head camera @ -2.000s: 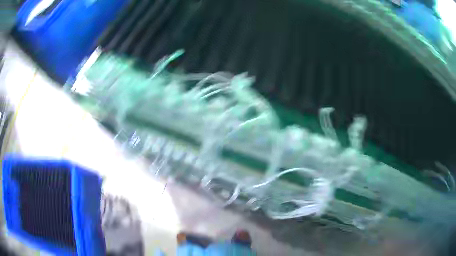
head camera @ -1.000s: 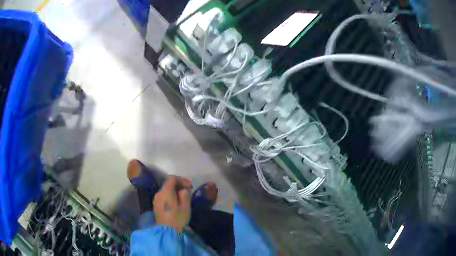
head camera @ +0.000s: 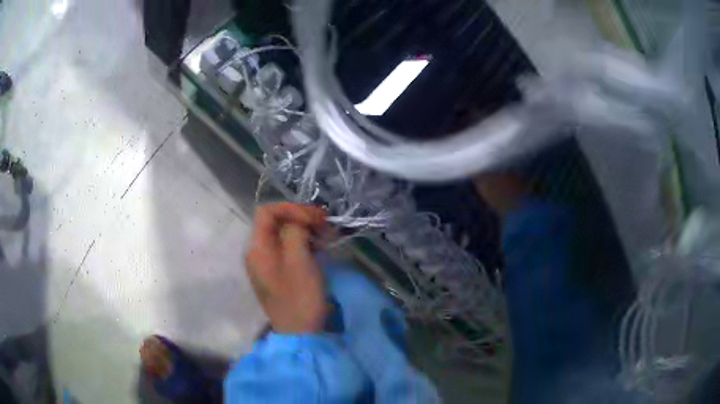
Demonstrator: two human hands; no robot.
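My left hand [head camera: 288, 264], bare with a light-blue sleeve, is at the near edge of the rack shelf. Its fingers are curled together on white charging cables [head camera: 359, 221]. My right hand [head camera: 501, 189] is over the dark slotted rack shelf [head camera: 588, 229], dim and partly hidden behind a blurred loop of white cable [head camera: 442, 154]; its fingers cannot be made out. White chargers [head camera: 272, 91] with tangled cables line the shelf edge. A bright white rectangle [head camera: 395, 87] shows on a dark, glossy surface on the shelf, perhaps a device's glare.
A thick white cable loop hangs close in front of the camera, across the shelf. More white cables [head camera: 655, 331] hang at the right. The pale floor [head camera: 103, 197] lies at left, with my shoe [head camera: 170, 367] at the bottom. A green-edged rail [head camera: 675, 181] stands at the far right.
My left hand has moved up from over the floor to the cables at the shelf edge. My right hand has come into view over the shelf. The blue bin at left has left the view.
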